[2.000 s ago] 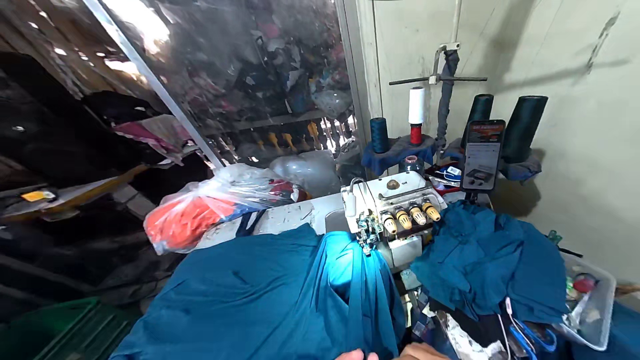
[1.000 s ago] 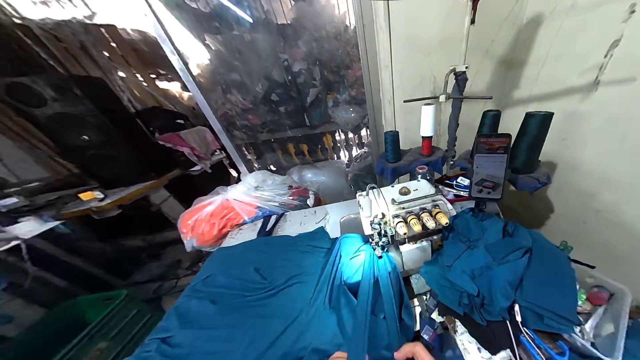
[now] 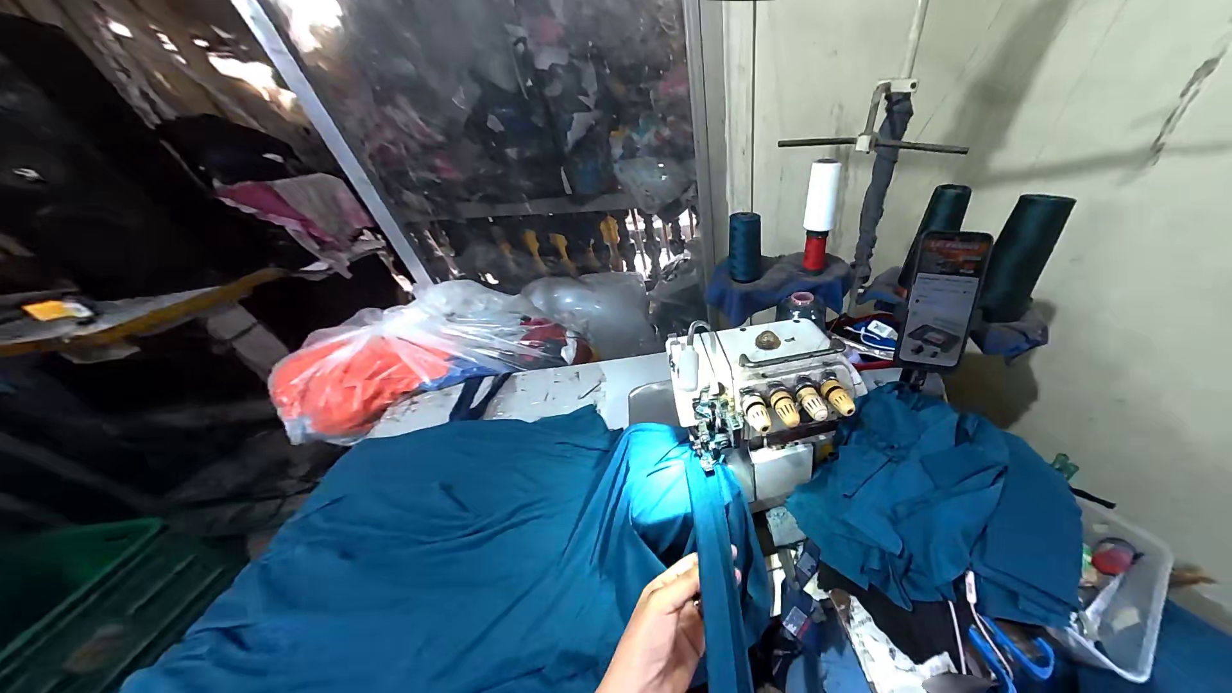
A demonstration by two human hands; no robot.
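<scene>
My left hand (image 3: pixel 669 616) comes up from the bottom edge, its fingers closed around a long folded teal fabric strip (image 3: pixel 714 568). The strip runs up to the needle and presser-foot area of a white overlock sewing machine (image 3: pixel 765 351), where a lamp lights the cloth brightly. A large teal fabric piece (image 3: pixel 452 549) spreads to the left of the hand and bunches at the machine. My right hand is not in view.
A teal fabric heap (image 3: pixel 943 500) lies right of the machine, near blue-handled scissors (image 3: pixel 1011 654) and a plastic bin (image 3: pixel 1145 597). Behind stand thread cones (image 3: pixel 744 247) and a mounted phone (image 3: pixel 943 300). An orange-filled plastic bag (image 3: pixel 356 385) sits back left; a green crate (image 3: pixel 87 587) is lower left.
My left hand has moved up into view along the strip. My right hand, seen at the bottom edge one second ago, has left the view.
</scene>
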